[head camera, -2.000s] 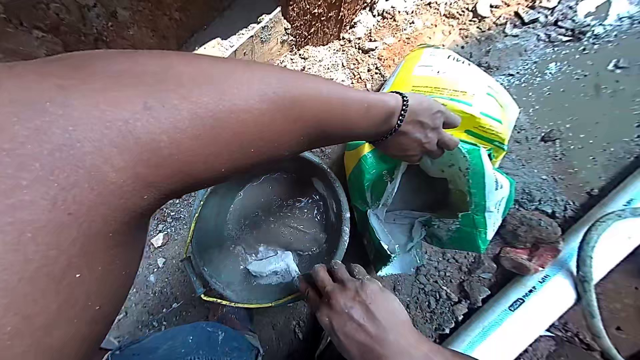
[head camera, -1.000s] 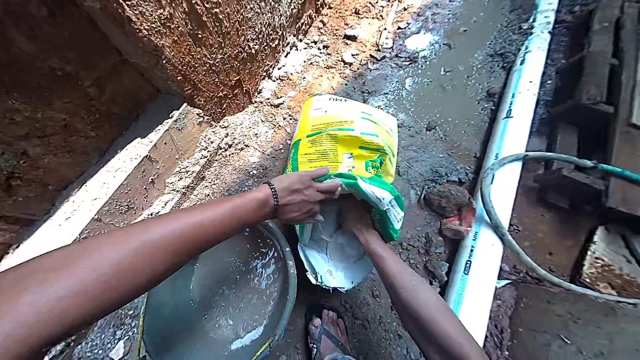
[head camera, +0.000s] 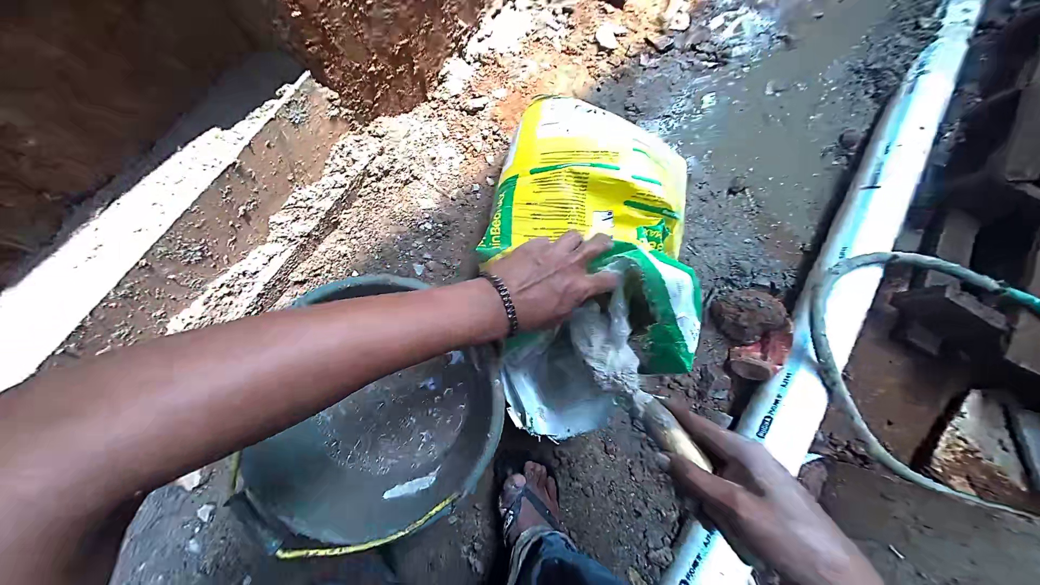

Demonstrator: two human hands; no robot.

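Observation:
My left hand (head camera: 552,280) grips the torn top edge of a yellow and green bag (head camera: 597,179) lying on the ground. In my right hand (head camera: 731,479) is the wooden handle of a trowel (head camera: 666,426). Pale grey powder covers the tool's head at the bag's open mouth; the bag hides part of it. Left of the bag, below my left forearm, stands a round black bucket (head camera: 491,422) with a yellow-edged handle and grey, wet contents.
A white plastic pipe (head camera: 861,236) runs along the right, with a hose (head camera: 825,349) looped over it. A rock (head camera: 747,315) and a broken brick (head camera: 756,357) lie between bag and pipe. A concrete ledge (head camera: 154,211) is at the left. My sandalled foot (head camera: 528,496) is below the bag.
My right hand was at the bucket's rim, then inside the bag; now it is outside the mouth with the powder-covered trowel. My left hand stays on the bag. The view has shifted.

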